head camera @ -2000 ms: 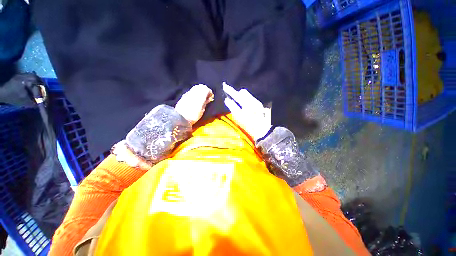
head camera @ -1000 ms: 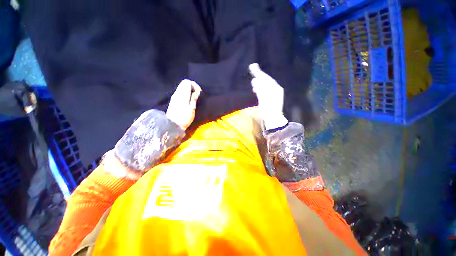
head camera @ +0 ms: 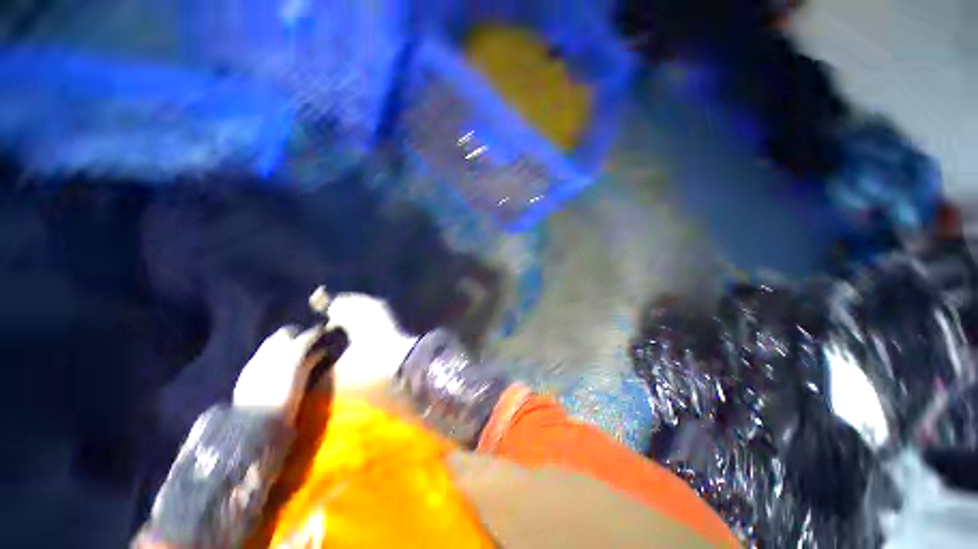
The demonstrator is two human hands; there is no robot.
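The dark jacket spreads over my lap and ahead of it, blurred by motion. My left hand, in a pale glove, is at the near edge of the cloth. My right hand, also gloved, is close beside it, with a fingertip pointing up and left. A small dark piece, seemingly a fold of the cloth, shows between the two hands. The blur hides whether either hand grips it. No tool can be made out.
A blue crate with yellow material stands ahead. Another blue crate edge is at upper left. Glossy black bags are heaped at right on the floor.
The view has swung to the right, bringing the black bags and more floor into sight. My hands have come together from a spread position over the cloth.
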